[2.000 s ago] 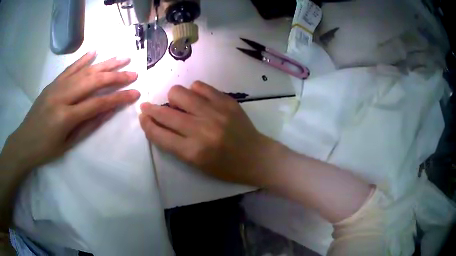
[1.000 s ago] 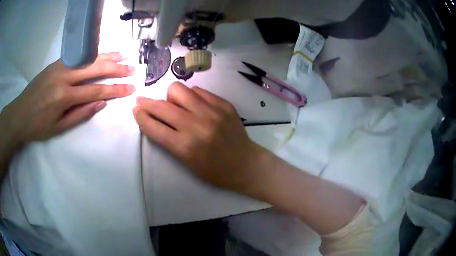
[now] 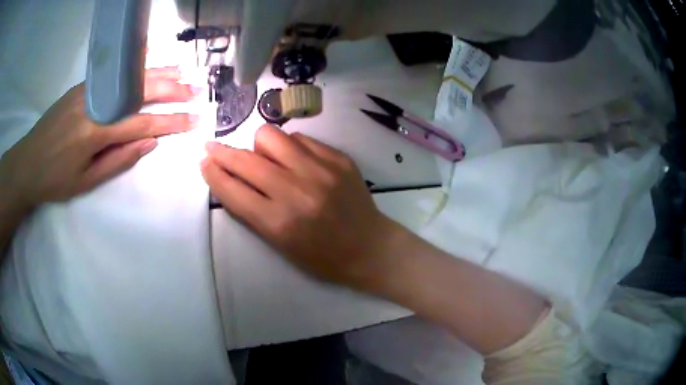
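Note:
A white fabric piece (image 3: pixel 143 256) runs under the presser foot (image 3: pixel 220 83) and hangs over the table's front edge. My left hand (image 3: pixel 98 139) lies flat on the fabric left of the needle, fingers apart, partly behind the blue-grey bar (image 3: pixel 116 64). My right hand (image 3: pixel 301 199) is at the fabric's right edge just in front of the foot. Its thumb and index finger pinch that edge; the other fingers are curled. Bright light washes out the fabric near the fingertips.
The pale machine head (image 3: pixel 391 19) spans the top, with a cream knob (image 3: pixel 301 100) and a round dark disc (image 3: pixel 272 105) below. Pink thread snips (image 3: pixel 421 135) lie right of the needle. A printed label strip (image 3: pixel 460 79) and heaped white cloth (image 3: pixel 556 203) are at the right.
The view has shifted, so the machine head shows larger and lower than at first. My left hand has moved forward with the fabric, partly behind the bar. My right hand keeps its pinch near the foot.

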